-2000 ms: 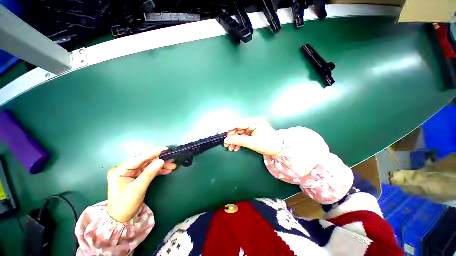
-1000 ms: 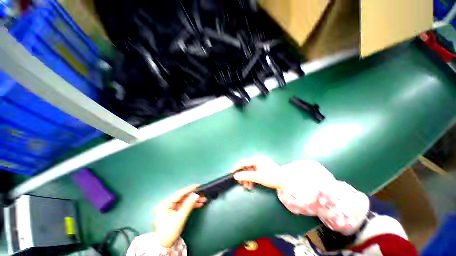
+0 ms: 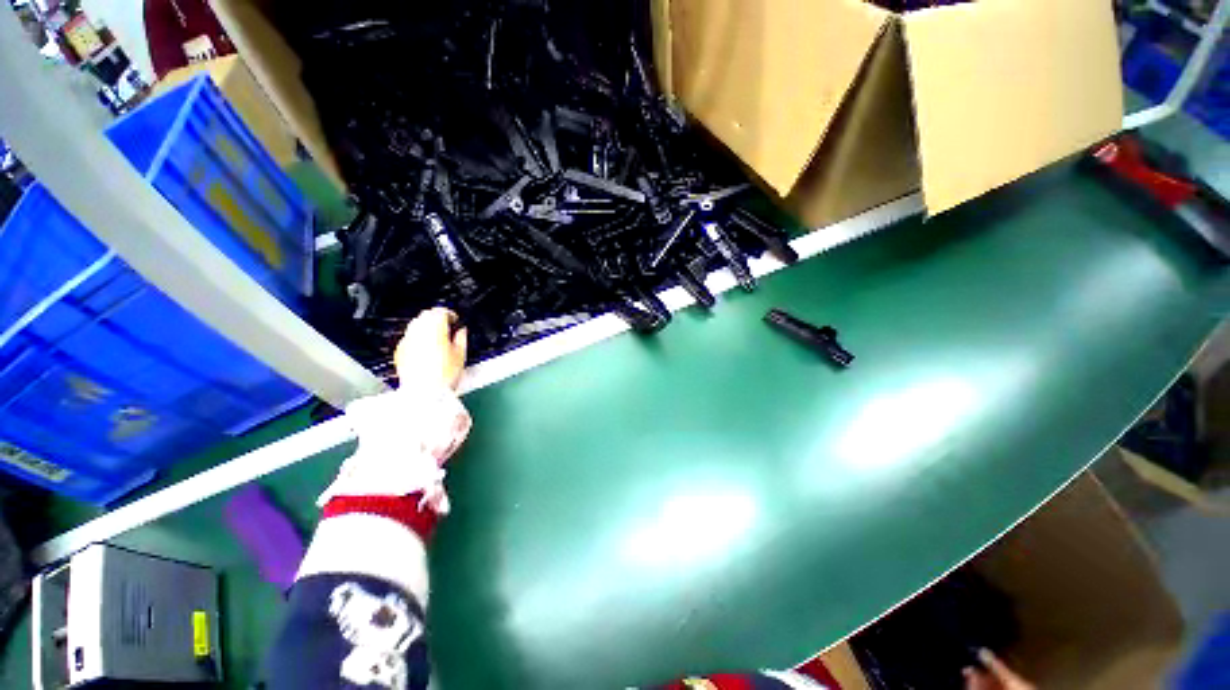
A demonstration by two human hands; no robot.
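Note:
My left hand (image 3: 432, 351) reaches over the white rail to the near left edge of the heap of black plastic parts (image 3: 540, 202). Its fingers point down among the parts, and whether they hold one cannot be told. My right hand (image 3: 996, 671) is at the bottom edge, mostly cut off and blurred, over the open receiving carton (image 3: 1086, 580), which has dark parts inside. A lone black part (image 3: 809, 336) lies on the green tabletop (image 3: 607, 445). A few set-aside parts (image 3: 643, 314) lie across the white rail (image 3: 540, 353).
A brown supply carton (image 3: 1012, 101) with open flaps stands beside the heap. Blue crates (image 3: 135, 297) stand at left behind a pale post (image 3: 176, 243). A purple roll (image 3: 263, 535) and grey metal box (image 3: 142, 620) are at lower left. A red and black tool (image 3: 1160, 189) lies far right.
The black part held between both hands is no longer seen there. My left hand has moved forward to the heap, and my right hand down to the receiving carton. The view has shifted, showing more of the heap.

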